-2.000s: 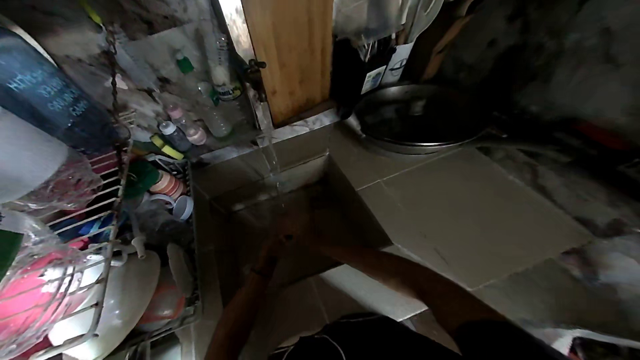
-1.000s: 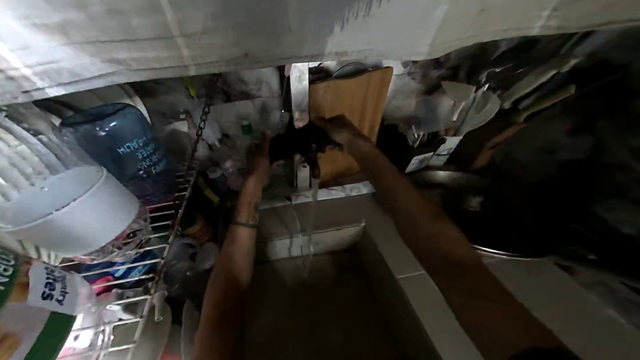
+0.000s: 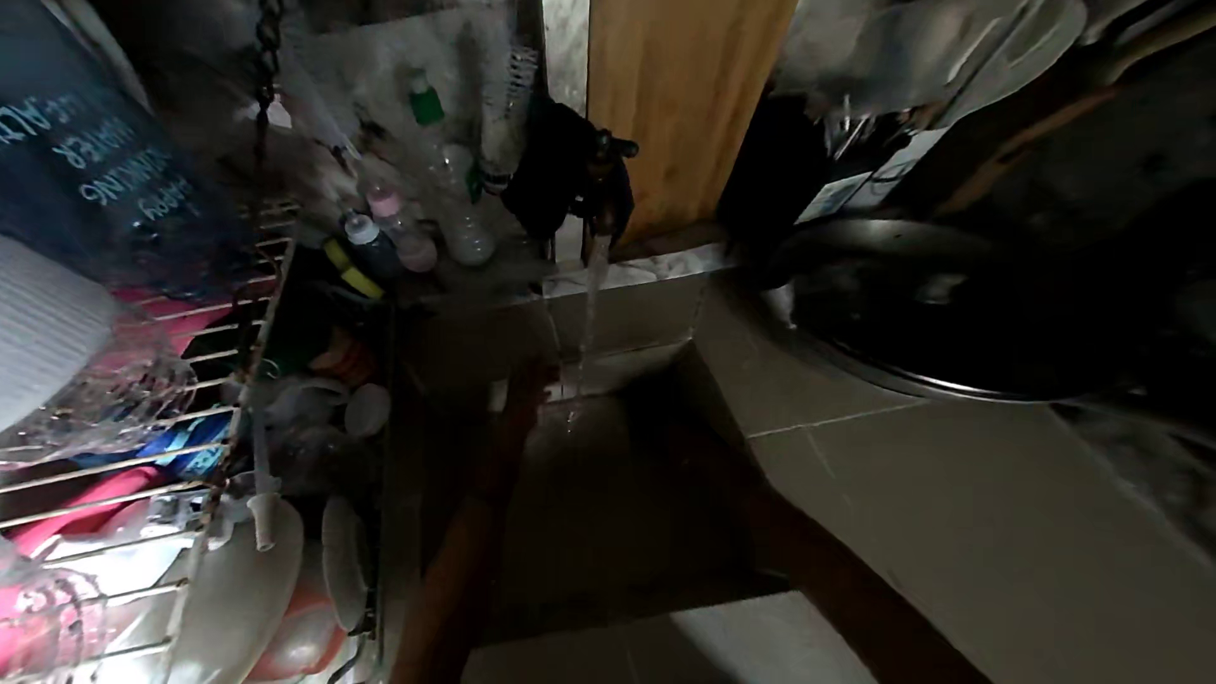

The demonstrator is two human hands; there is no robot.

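Observation:
Water runs from a faucet (image 3: 604,180) into a dark tiled sink basin (image 3: 608,366). My left hand (image 3: 528,394) is just left of the stream, over the basin, its fingers apart and nothing visible in it. Deep in shadow on the basin's right side is my right hand (image 3: 679,442); its fingers and anything in them cannot be made out. A black cloth-like thing (image 3: 551,171) hangs around and behind the faucet, touching no hand.
A wire dish rack (image 3: 275,313) with plates and plastic ware stands at left. Small bottles (image 3: 404,228) sit behind the basin. A wooden board (image 3: 684,114) leans behind the faucet. A large metal pan (image 3: 883,380) rests on the tiled counter (image 3: 959,494) at right.
Both hands have come down from the faucet into the basin. The black thing, between the hands at the faucet one second ago, now hangs there without them. The view has tilted down.

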